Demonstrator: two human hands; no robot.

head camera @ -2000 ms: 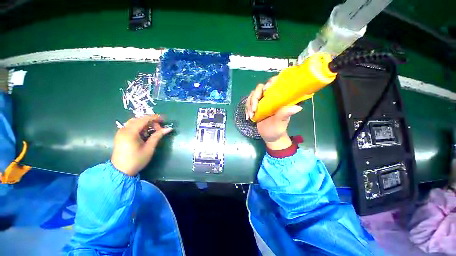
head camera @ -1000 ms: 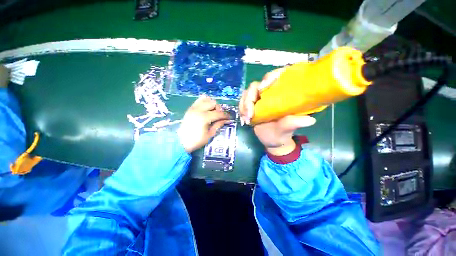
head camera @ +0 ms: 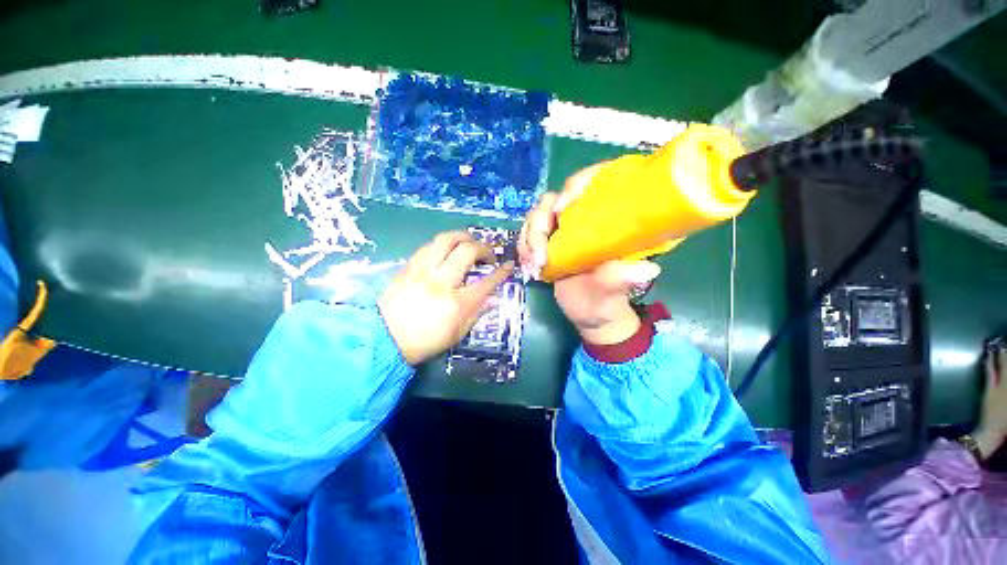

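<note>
An open phone unit (head camera: pixel 486 337) lies on the green bench mat in front of me, its upper part partly covered by my fingers. My left hand (head camera: pixel 433 296) is over its upper left side, fingertips bent down at the board; whether they hold a small part cannot be seen. My right hand (head camera: pixel 585 265) is closed around the thick yellow-orange electric screwdriver (head camera: pixel 646 210), tilted with its front end at the phone's upper right edge. Its bit is hidden. The round screw dish is hidden behind the right hand and tool.
Loose white strips (head camera: pixel 320 204) lie left of the phone, a bag of blue parts (head camera: pixel 458 144) behind it. A black tray (head camera: pixel 861 375) with two phone units stands right, under the black cord. A whitish post (head camera: pixel 828 77) rises behind. Another person's hand (head camera: pixel 992 403) is at far right.
My left hand has moved right, from beside the white strips onto the phone's upper part. The screwdriver's front end has moved left to the phone. A hand has appeared at far right.
</note>
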